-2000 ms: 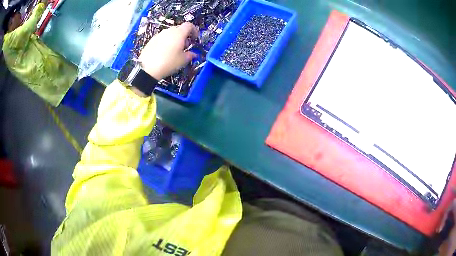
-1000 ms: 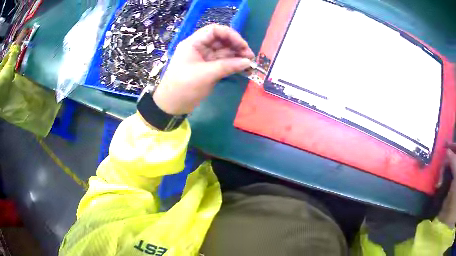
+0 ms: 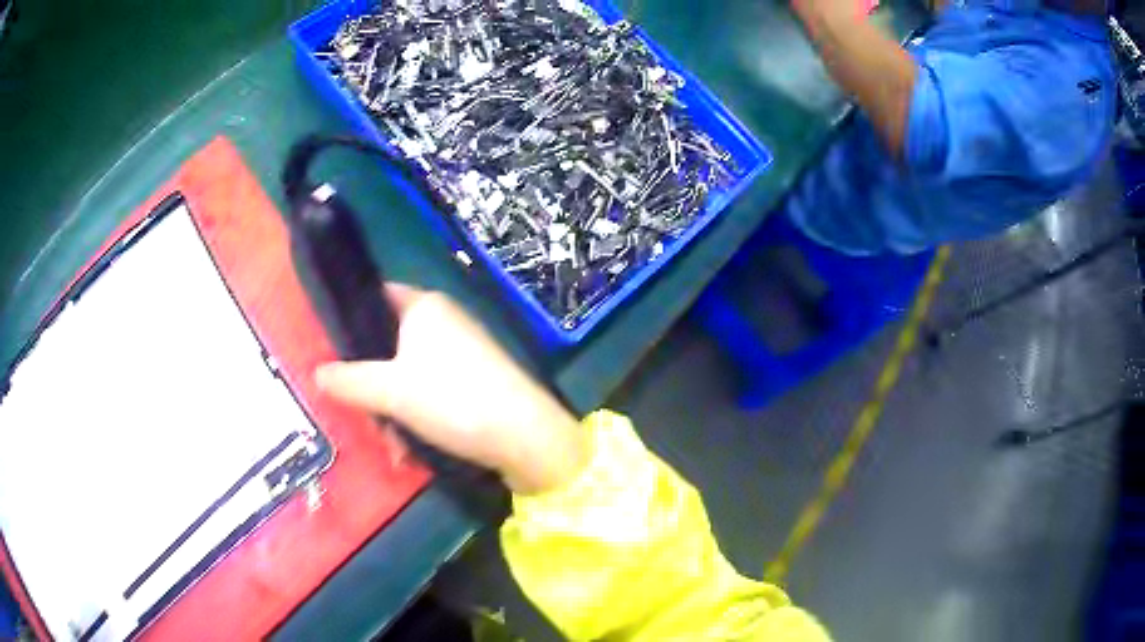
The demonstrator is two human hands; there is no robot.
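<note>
My right hand [image 3: 465,389] is closed around the thick black electric screwdriver [image 3: 337,266], over the right edge of the red board. Its cord loops at the upper end beside the blue bin. The white-faced panel [image 3: 132,414] with a black edge lies on the red board [image 3: 270,564] at left. Small dark and silver pieces show at its near right corner; I cannot tell whether a bracket is seated there. The tool's lower end is hidden or blurred by my hand. My left hand is out of the picture.
A large blue bin [image 3: 559,329] heaped with silver and black metal parts [image 3: 540,138] stands on the green bench [image 3: 138,57], right of the board. A person in a blue top [image 3: 1005,119] sits at upper right. A yellow line [image 3: 866,433] crosses the grey floor.
The view has swung right. My left hand, which held a small bracket at the panel's left corner, has left the picture. My right hand now shows, holding the screwdriver.
</note>
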